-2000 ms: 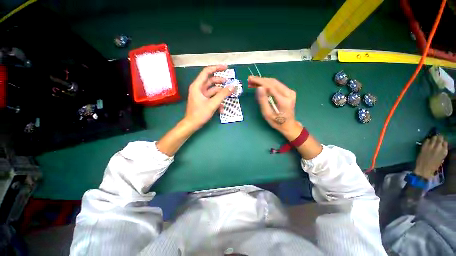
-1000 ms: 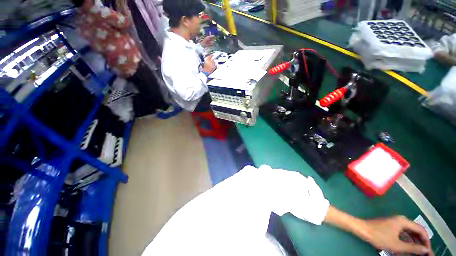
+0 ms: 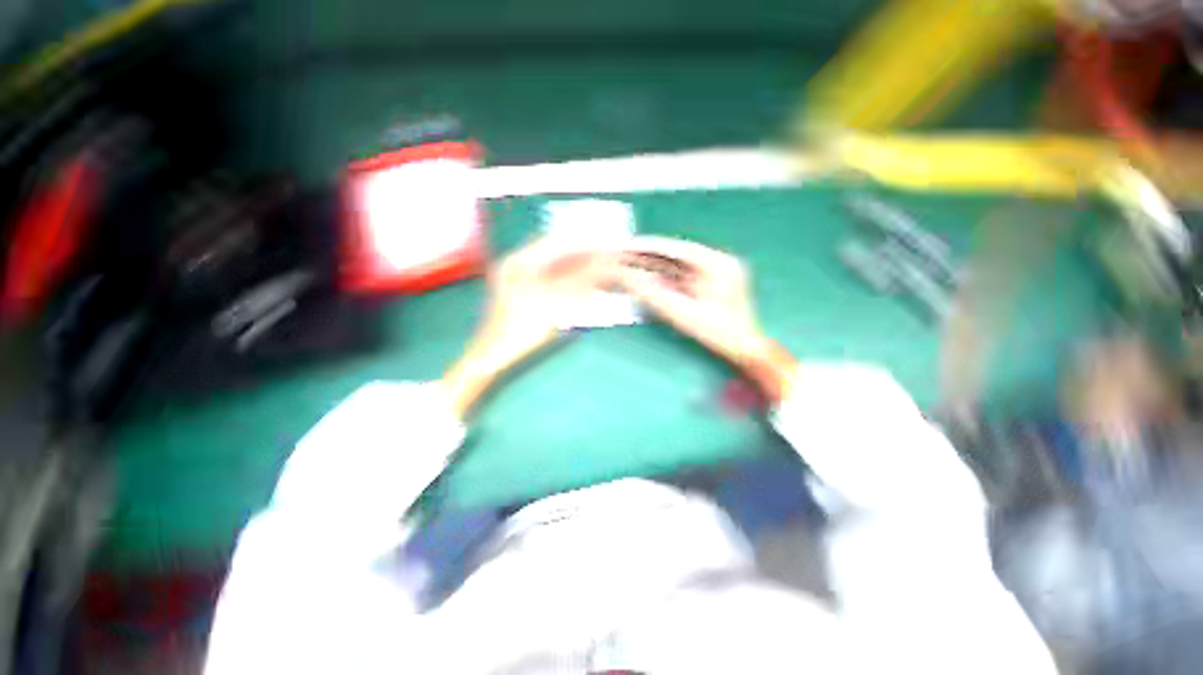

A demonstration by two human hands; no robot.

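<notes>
The view is strongly blurred. My left hand (image 3: 538, 293) and my right hand (image 3: 699, 297) meet over the white label sheet (image 3: 590, 222) on the green mat. Their fingers come together at the sheet's right side. The sheet shows above and below the fingers. A dark patch lies between the fingers of my right hand; I cannot tell what it is. No tweezers or circuit board can be made out in either hand. A dark red wristband (image 3: 743, 394) shows at my right wrist.
The red tray (image 3: 420, 280) with white contents stands left of my hands. Black fixtures with a red handle (image 3: 53, 237) are at the far left. Blurred round board assemblies (image 3: 901, 251) lie right. A yellow post (image 3: 910, 59) rises behind. Another person's arm (image 3: 1119, 382) is at right.
The view has swung from the left-side fixtures and coworker back down to the mat. Compared with two seconds ago, my right hand has moved left, up against my left hand.
</notes>
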